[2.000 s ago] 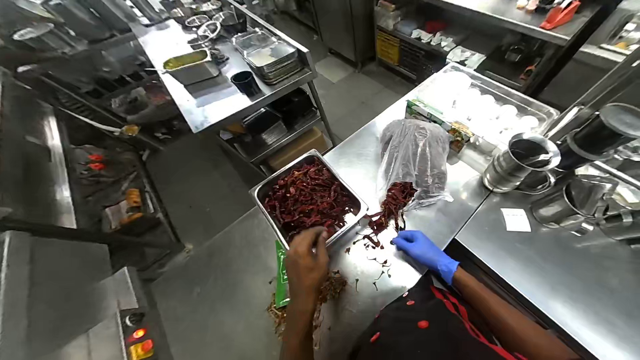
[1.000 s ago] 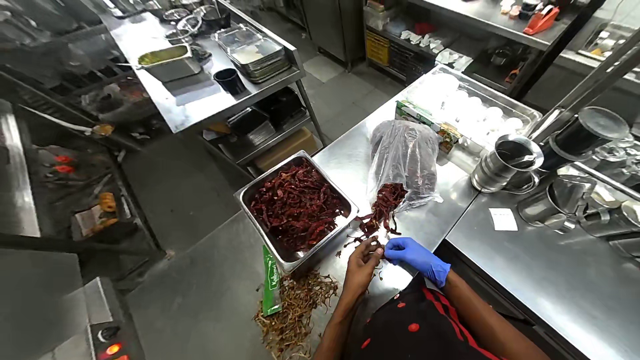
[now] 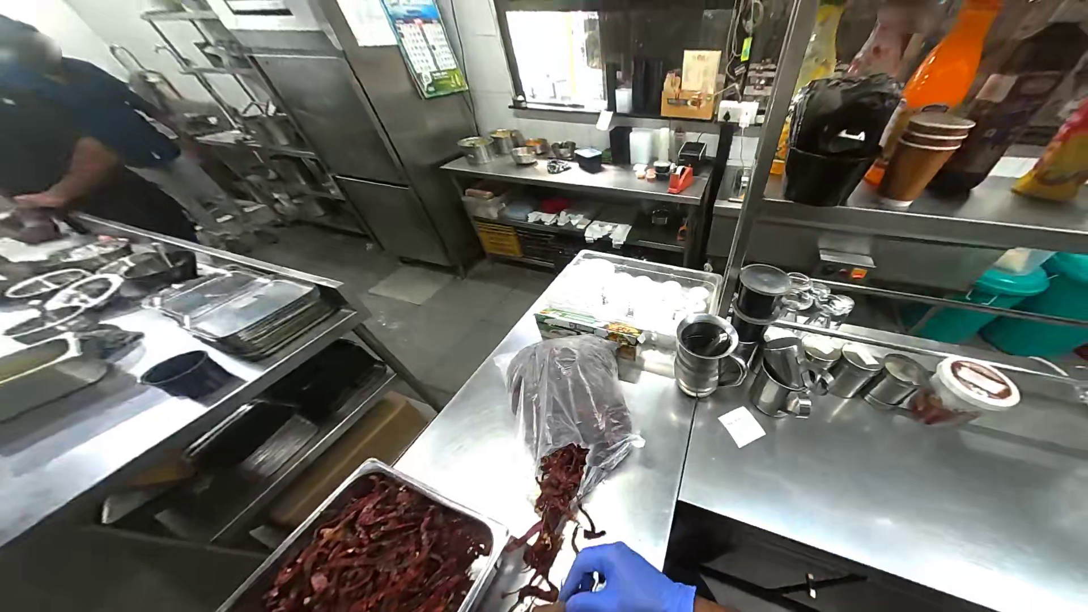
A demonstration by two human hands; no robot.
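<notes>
My right hand [image 3: 625,580], in a blue glove, is at the bottom edge beside loose dried red chillies, its fingers bent; whether it holds one cannot be made out. Only a fingertip of my bare left hand [image 3: 551,607] shows, close to the gloved fingers. Dried red chillies [image 3: 561,484] spill from the mouth of a clear plastic bag [image 3: 571,399] lying on the steel counter. To the left, a steel pan [image 3: 495,544] is heaped with dried red chilli pieces [image 3: 382,544].
Behind the bag are a long carton [image 3: 586,327] and a clear tray of white items [image 3: 650,289]. Steel jugs [image 3: 705,353] and a paper slip [image 3: 742,427] are on the right counter. Across the aisle, a person [image 3: 93,127] stands at another steel table [image 3: 255,361] holding stacked trays.
The view has swung up, leaving the stem pile and green packet out of frame. My left hand, over the pan two seconds ago, is now beside my gloved right hand.
</notes>
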